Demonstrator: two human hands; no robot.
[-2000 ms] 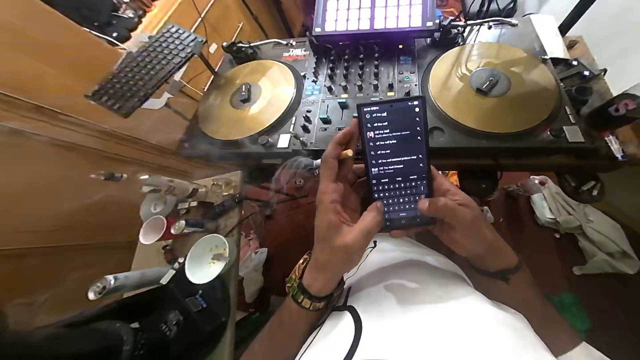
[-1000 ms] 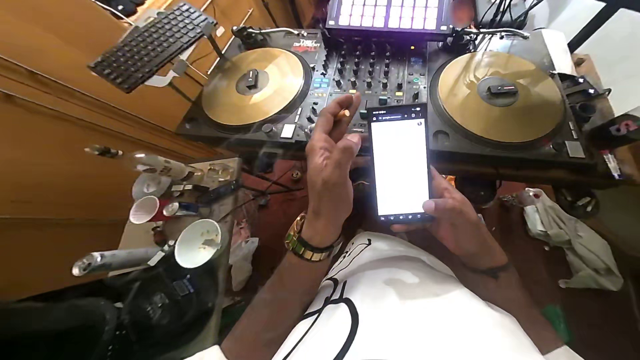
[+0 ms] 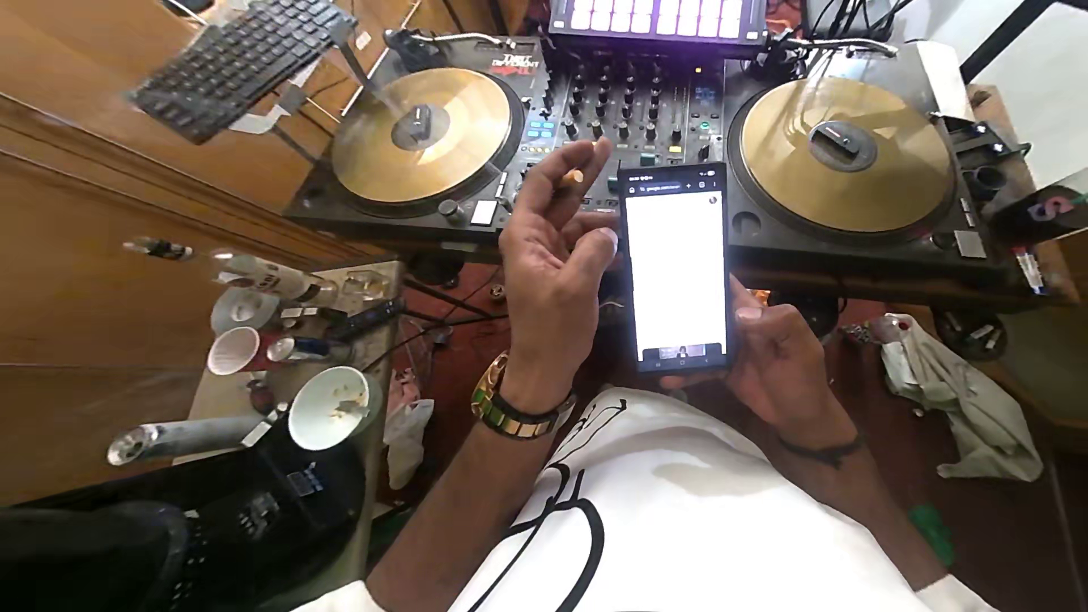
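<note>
My right hand point(image 3: 778, 353) grips the lower right part of a smartphone point(image 3: 677, 272), its thumb at the phone's edge. The phone stands upright in view with a mostly white page lit on its screen. Left of the phone is my left hand point(image 3: 557, 263), a cigarette point(image 3: 571, 178) held between its fingers, the fingertips over the near part of a DJ mixer point(image 3: 620, 102). A gold-and-green watch point(image 3: 514, 408) is on the left wrist. Gold records lie on the left turntable point(image 3: 459, 161) and the right turntable point(image 3: 892, 183), either side of the mixer.
A pad controller point(image 3: 659, 19) sits behind the mixer. At upper left is a keyboard point(image 3: 246, 64). The side table point(image 3: 208, 399) at left bears a white bowl point(image 3: 330, 408), a paper cup point(image 3: 234, 350), a can point(image 3: 297, 349) and bottles. A cloth point(image 3: 960, 399) lies on the floor at right.
Two seconds ago both hands were on the phone over a dark screen with a keyboard; my left hand has since come off it to the left. The screen has turned white.
</note>
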